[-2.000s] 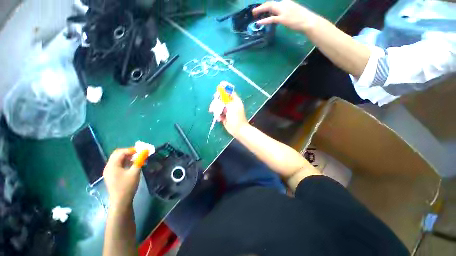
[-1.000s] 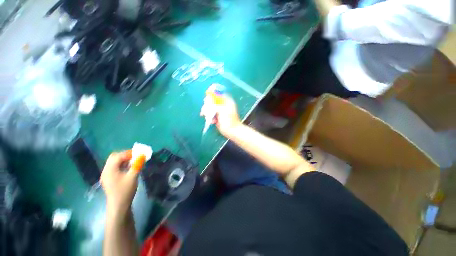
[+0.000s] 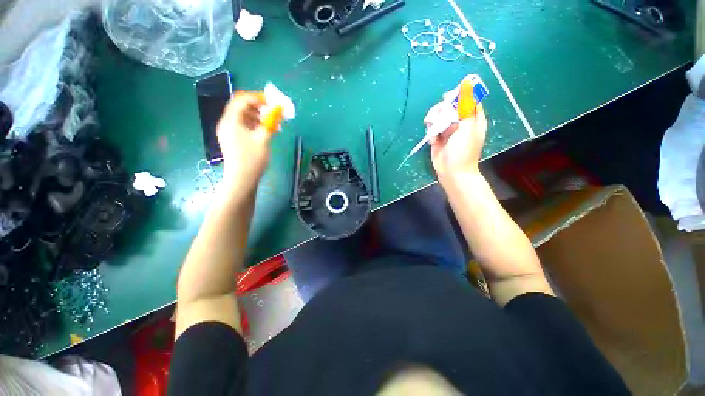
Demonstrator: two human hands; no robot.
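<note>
A black plastic housing (image 3: pixel 334 213) with a pale-rimmed hole lies on the green mat at the front edge, its rounded end towards me. Two black antennas stick out along its sides. My left hand (image 3: pixel 246 131), with orange finger cots, holds a white wiping tissue (image 3: pixel 278 103) above the mat, up and left of the housing. My right hand (image 3: pixel 461 139) holds the glue bottle (image 3: pixel 478 91), up and right of the housing. Its thin pale nozzle points down and left. Neither hand touches the housing.
A smartphone (image 3: pixel 214 116) lies left of my left hand. A pile of black parts (image 3: pixel 66 201) is at left. A clear plastic bag (image 3: pixel 166 35), another housing (image 3: pixel 321 14) and a white cord tangle (image 3: pixel 448 39) are at the far side. A cardboard carton (image 3: pixel 611 286) stands at right.
The view has turned and shifted, so the housing now lies upright between my hands. Both hands still hold the tissue and bottle. The other person's arm has left the view except a sleeve at right.
</note>
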